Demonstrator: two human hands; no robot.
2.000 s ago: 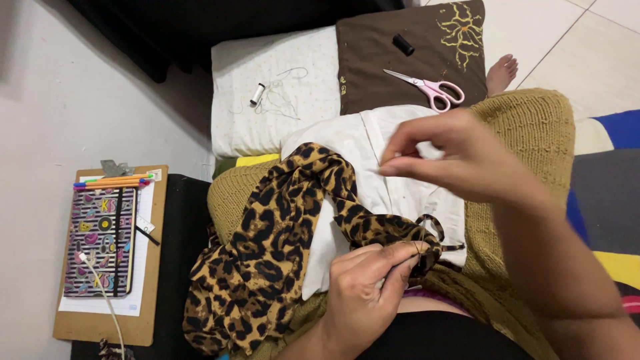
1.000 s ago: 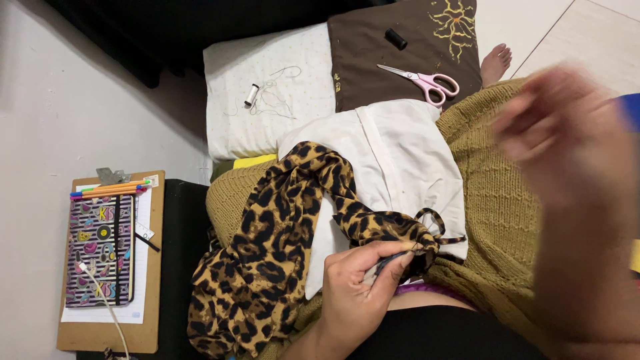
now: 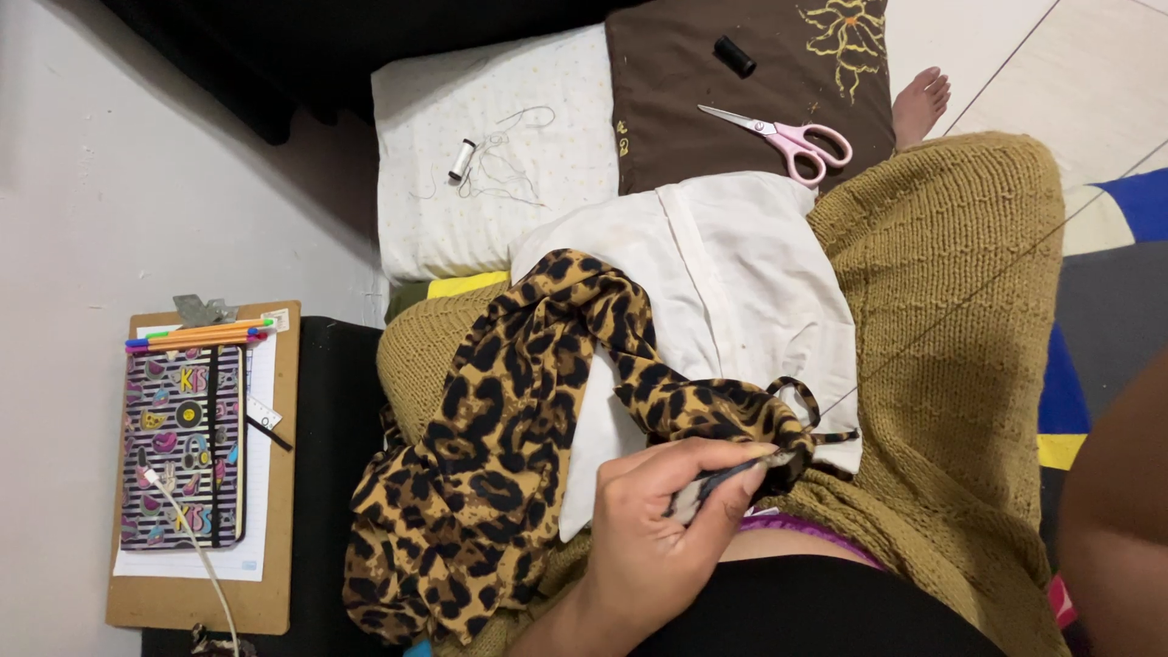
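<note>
My left hand point(image 3: 680, 520) pinches a gathered edge of leopard-print fabric point(image 3: 511, 411) between thumb and fingers, just above my lap. A thin dark thread point(image 3: 967, 319) runs taut from the pinched spot up toward the right edge of the view. My right hand is out of view; only part of that arm shows at the lower right. Narrow ties point(image 3: 803, 392) of the same print lie beside the pinch. The fabric drapes over a white cushion point(image 3: 757, 274) on my lap. No needle can be made out.
Pink-handled scissors point(image 3: 794, 141) and a black thread spool point(image 3: 735, 57) lie on a brown cushion point(image 3: 675, 91). A white thread spool point(image 3: 462, 160) with loose thread rests on a pale cushion point(image 3: 411, 100). At left are a clipboard point(image 3: 201, 611), a patterned notebook point(image 3: 182, 447) and pens point(image 3: 201, 336).
The right hand has moved from close to the fabric out past the right edge. A thread now shows stretched across the view. The left hand keeps its pinch on the fabric.
</note>
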